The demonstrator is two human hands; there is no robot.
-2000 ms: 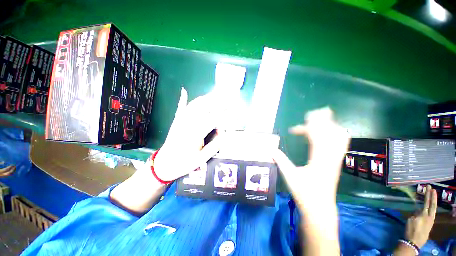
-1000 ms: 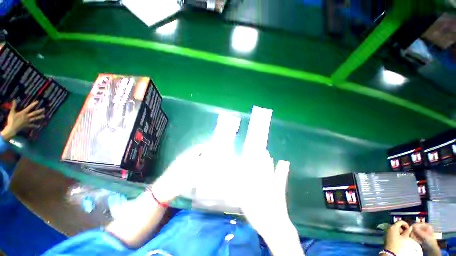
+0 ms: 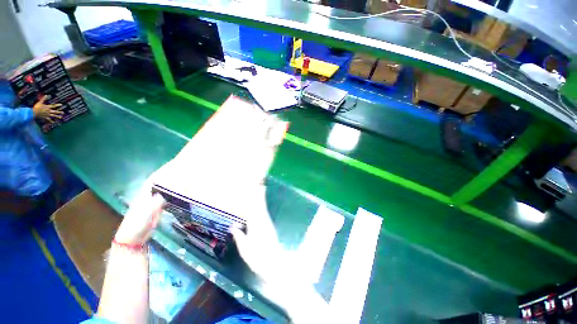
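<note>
A retail box (image 3: 215,152) stands on the green bench, its large face washed out white by glare and its dark printed end towards me. My left hand (image 3: 140,221) grips the lower left corner of that end. My right hand (image 3: 260,237) is at its right side, with the thumb at the end's right edge; glare hides much of this hand. Two white label strips, a left one (image 3: 321,243) with a rounded piece at its top and a right one (image 3: 359,266), lie on the bench right of my hands.
A co-worker's hand (image 3: 48,110) touches a black box (image 3: 54,88) at far left. Black boxes (image 3: 549,305) are at the lower right edge. A bright green rail (image 3: 373,168) runs behind the bench, with a scale (image 3: 324,95) beyond. A brown carton (image 3: 82,231) is below the bench edge.
The view has swung left and up. My hands have left the area by the white strips and taken hold of the glossy box at left. The co-worker at right is out of view.
</note>
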